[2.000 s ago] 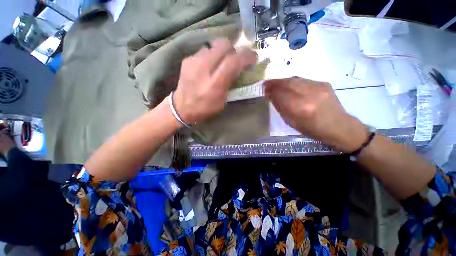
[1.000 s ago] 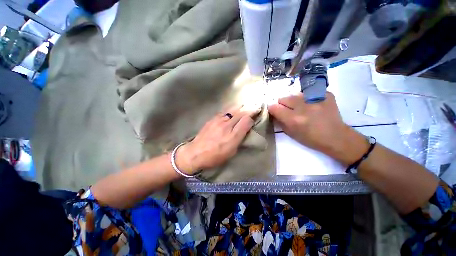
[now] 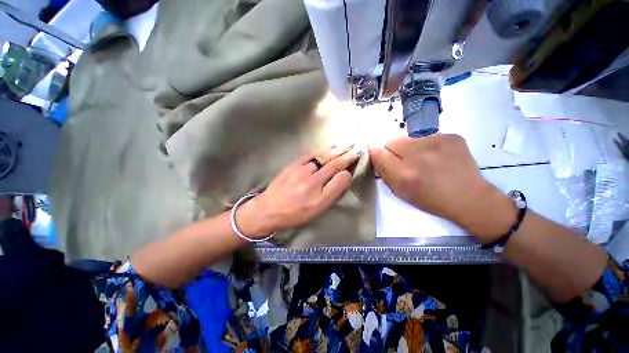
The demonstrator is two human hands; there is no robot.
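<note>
The olive-khaki garment piece (image 3: 241, 131) lies in folds over the left of the table and under the machine head. My left hand (image 3: 303, 196) lies on the cloth with its fingertips at the cloth edge (image 3: 363, 165), just in front of the needle area. My right hand (image 3: 434, 172) pinches the same edge from the right, its fingertips near my left ones. The white sewing machine head (image 3: 331, 48) stands above. The needle area is washed out by bright lamp light. A grey-blue round knob (image 3: 421, 114) sits right of it. Any label at the fingertips cannot be made out.
A ruler scale (image 3: 386, 254) runs along the table's front edge. A clear plastic bag (image 3: 576, 165) and a printed white strip (image 3: 605, 207) lie at the right. A large dark rectangle (image 3: 579, 45) is at the upper right. A person's dark sleeve (image 3: 41, 289) shows at lower left.
The white measuring strip seen between my hands earlier is gone from them. My left hand has come down flat on the cloth, and both hands now meet at the edge near the needle. The view has shifted.
</note>
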